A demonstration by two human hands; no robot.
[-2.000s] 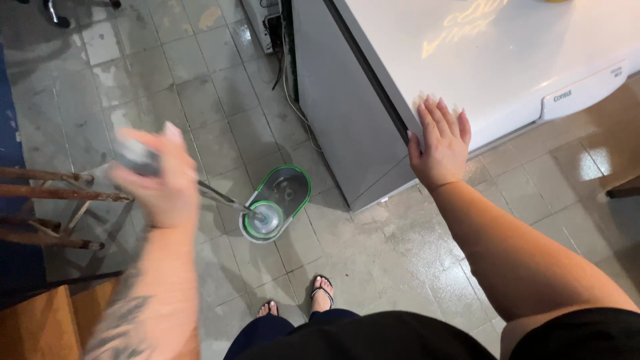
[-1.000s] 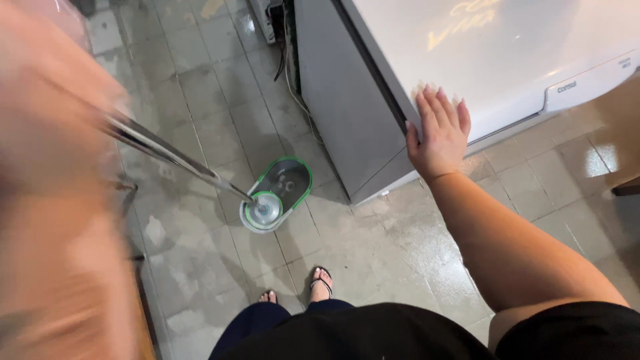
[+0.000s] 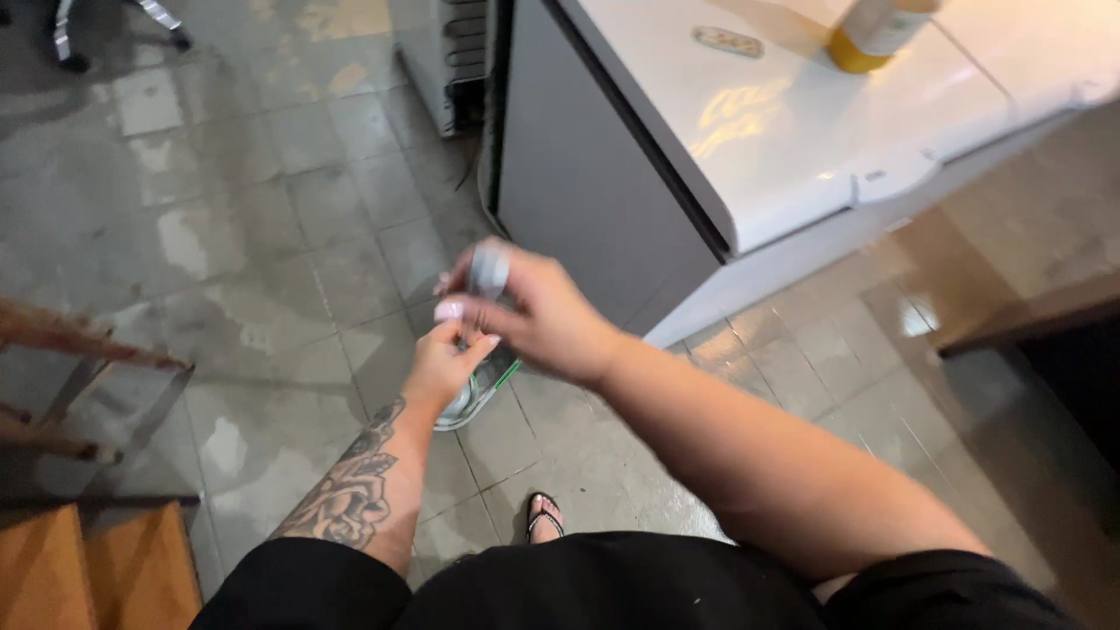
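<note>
My right hand [image 3: 542,319] is closed around the grey top end of a mop handle [image 3: 488,269], over the floor left of the chest freezer. Just below and left of it, my left hand [image 3: 448,359] grips the same handle, its fingertips close to the right hand's thumb. Most of the handle is hidden behind both hands. Beneath them, the green-edged rim of a mop bucket [image 3: 507,374] shows, with part of the round mop head [image 3: 458,401] inside it at the lower left.
A white-lidded chest freezer [image 3: 787,131] stands at the right, bearing a bottle of yellow liquid [image 3: 862,52] and a blister pack [image 3: 728,41]. Wooden legs [image 3: 79,337] and wooden steps [image 3: 105,560] are at the left. A wheeled chair base [image 3: 122,26] stands at the upper left.
My right hand has left the freezer lid and come onto the mop handle beside my left hand. The left hand, raised at the left one second ago, is now over the bucket.
</note>
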